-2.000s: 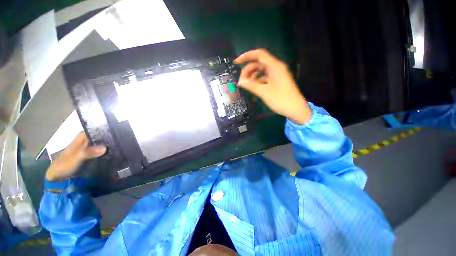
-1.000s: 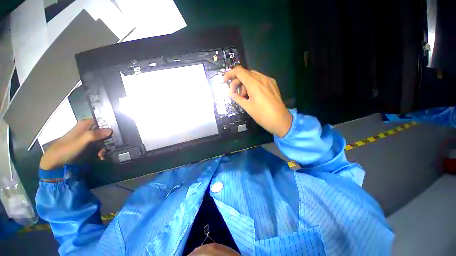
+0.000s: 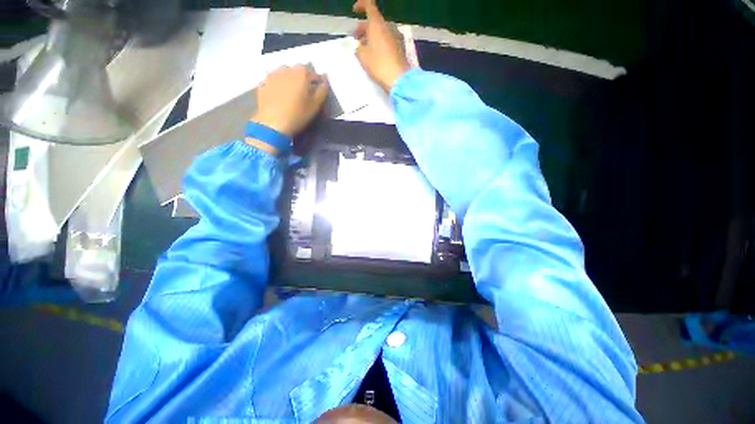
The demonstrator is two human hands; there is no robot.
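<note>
The open-backed tablet unit [image 3: 381, 273] lies flat in front of me, its bright silver-white battery [image 3: 382, 211] glaring. My right sleeve covers part of its right end. My left hand [image 3: 290, 98], with a blue wrist strap [image 3: 269, 135], rests fingers bent on the grey adhesive sheet [image 3: 223, 132] behind the tablet. Whether it grips anything cannot be told. My right hand [image 3: 379, 48] is at the far side over the white backing sheets [image 3: 352, 83], one finger pointing away. Nothing can be made out in its fingers.
A translucent extraction cone [image 3: 70, 99] stands at the upper left. More grey and white sheets and crinkled clear bags [image 3: 93, 261] lie at the left. The conveyor's pale edge [image 3: 530, 54] runs across the back. A blue sleeve [image 3: 716, 330] shows at the right edge.
My left hand has let go of the tablet's left end and moved to the grey sheet. My right hand has left the circuit board and reached away to the white sheets. The view has shifted.
</note>
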